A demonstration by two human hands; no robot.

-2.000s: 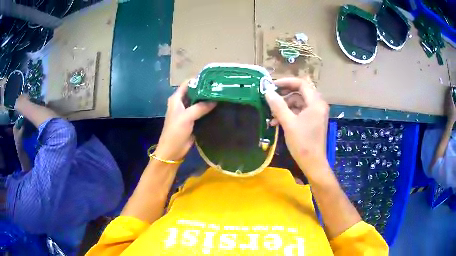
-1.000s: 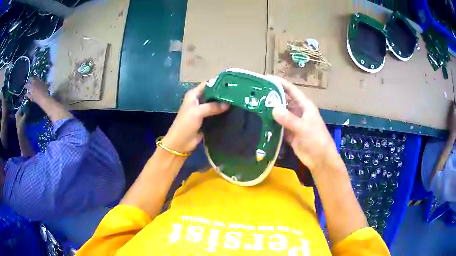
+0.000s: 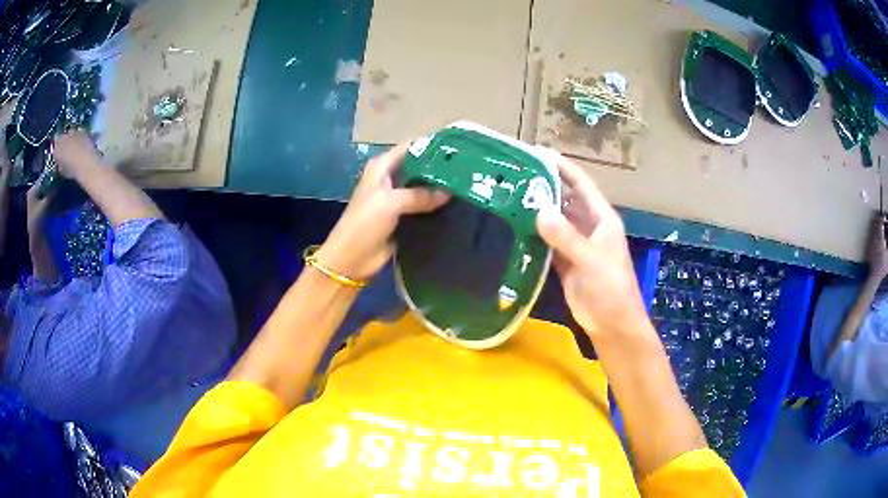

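A green housing [image 3: 477,175] with a pale rim and a dark centre is held above my lap, its wide end toward the bench. My left hand [image 3: 382,216] grips its left upper corner, thumb over the inner edge. My right hand [image 3: 587,241] grips the right upper corner, thumb pressed beside a shiny round part [image 3: 536,194] set there. A small whitish-yellow spot [image 3: 506,297] shows lower on the right side of the housing. The fingers behind the housing are mostly hidden.
Cardboard sheets [image 3: 443,73] cover parts of the green bench [image 3: 292,107]. A stained board [image 3: 584,148] bears a stick bundle [image 3: 606,99]. Two housings [image 3: 719,89] lie at the right. A blue parts crate [image 3: 716,331] stands beside my right arm. People sit at left [image 3: 117,321] and right.
Since the oldest frame, the housing has shifted slightly right and tilted, so its green face shows more. Both hands have kept their grip. Over the last second it has moved slightly toward the bench.
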